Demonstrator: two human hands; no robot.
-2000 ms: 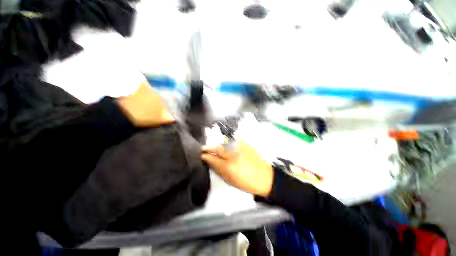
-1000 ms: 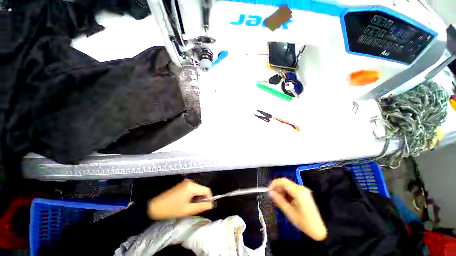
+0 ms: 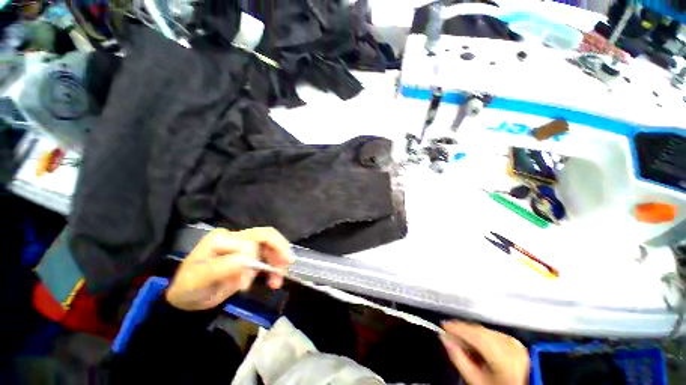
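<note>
My left hand (image 3: 229, 267) holds one end of a thin pale strip (image 3: 368, 302) in front of the table edge. My right hand (image 3: 485, 353) holds the strip's other end, lower and to the right. The strip runs between them, nearly straight. A dark charcoal garment (image 3: 301, 192) lies on the white table, its right end beside the presser foot area of the sewing machine (image 3: 519, 113). Neither hand touches the garment.
Thread snips (image 3: 521, 254), a green tool (image 3: 519, 209) and an orange item (image 3: 656, 213) lie on the machine bed. Dark cut pieces (image 3: 308, 45) lie at the back. A blue crate (image 3: 647, 361) stands below right, and another blue edge (image 3: 139, 316) shows below left.
The view has shifted left, showing more of the garment. My hands have moved farther apart, with a longer length of the pale strip between them. The garment remains at the machine.
</note>
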